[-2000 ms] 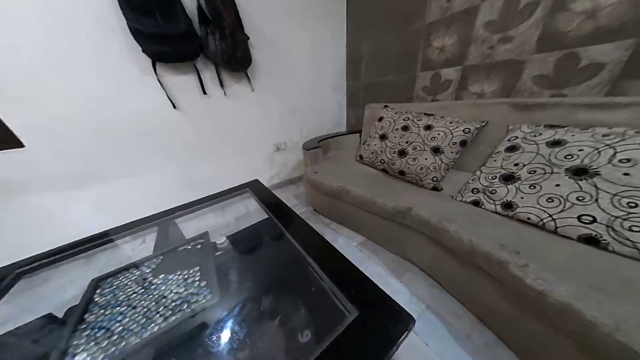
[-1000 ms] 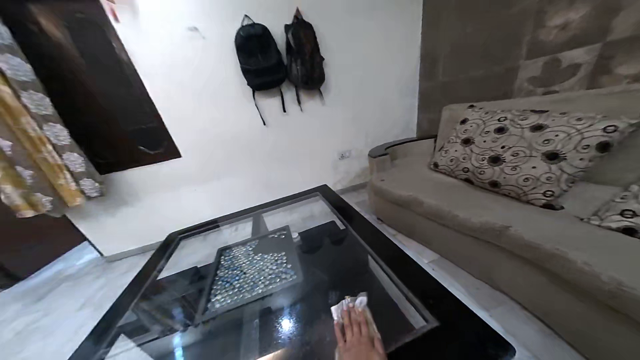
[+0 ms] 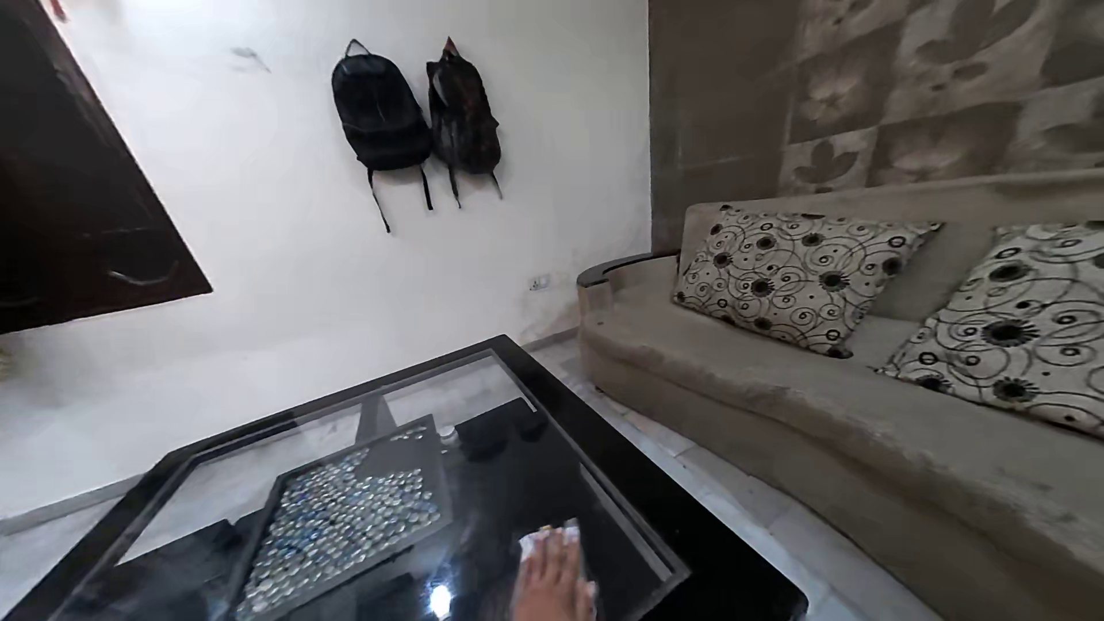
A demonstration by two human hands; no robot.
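My right hand [image 3: 552, 576] lies flat with its fingers stretched forward on a white cloth or tissue [image 3: 528, 543], pressed to the glass top of a black-framed coffee table [image 3: 604, 431]. The cloth shows beyond the fingertips and beside the palm. Left of the hand, a dark tray of glass pebbles [image 3: 345, 517] shows at the glass; whether it stands on or under the pane I cannot tell. A bright light reflection lies between tray and hand. My left hand is out of view.
A beige sofa [image 3: 733, 371] with patterned cushions [image 3: 802, 276] runs along the right, a strip of tiled floor between it and the table. Two dark backpacks [image 3: 379, 112] hang on the white wall. A dark panel [image 3: 78, 190] is at the upper left.
The first frame shows no hand; my right hand with the cloth is on the glass one second ago and now. The view has shifted between frames.
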